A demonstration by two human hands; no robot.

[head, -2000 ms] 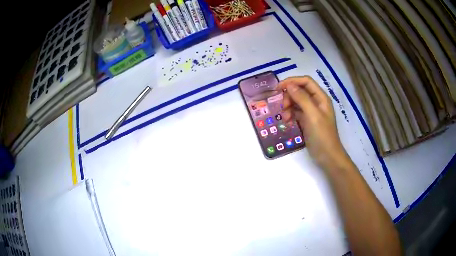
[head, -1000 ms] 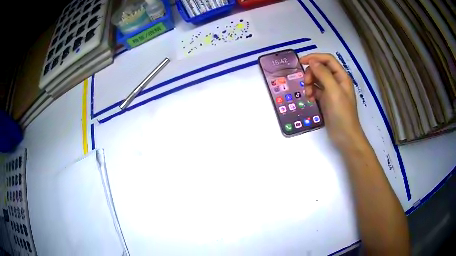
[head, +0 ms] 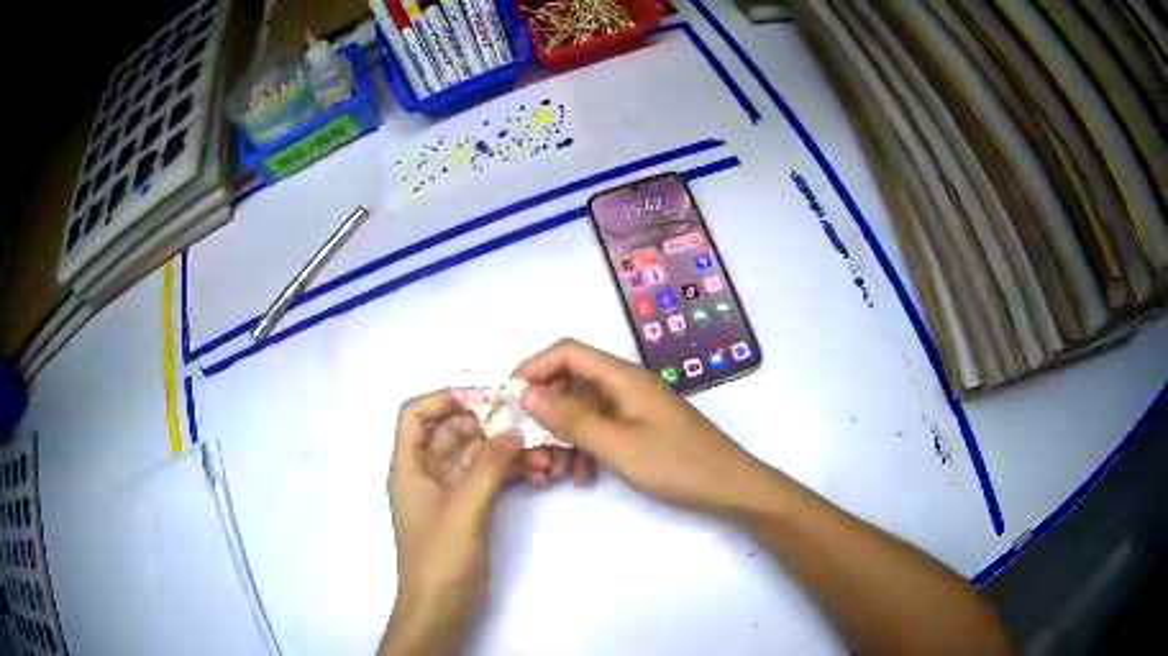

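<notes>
A small crumpled white piece (head: pixel 507 413) with pinkish marks is pinched between both hands above the white benchtop. My left hand (head: pixel 446 468) holds it from the left, thumb and fingers bent around it. My right hand (head: pixel 615 417) holds its upper right side with thumb and forefinger. The fingers hide part of the piece. A smartphone (head: pixel 675 285) lies face up with its screen lit, just beyond my right hand and not touched.
A silver rod (head: pixel 310 274) lies across blue lines. Blue bins with markers (head: pixel 448 54) and bottles (head: pixel 331 80), and a red bin of swabs (head: pixel 583 28), stand behind. Parts trays (head: pixel 154 135) are at left, stacked layers (head: pixel 1012 192) at right, folded white sheets (head: pixel 173 551) lower left.
My right hand has left the phone and moved down-left. My left hand has come into view, and both hands now pinch the white piece. The camera view has shifted.
</notes>
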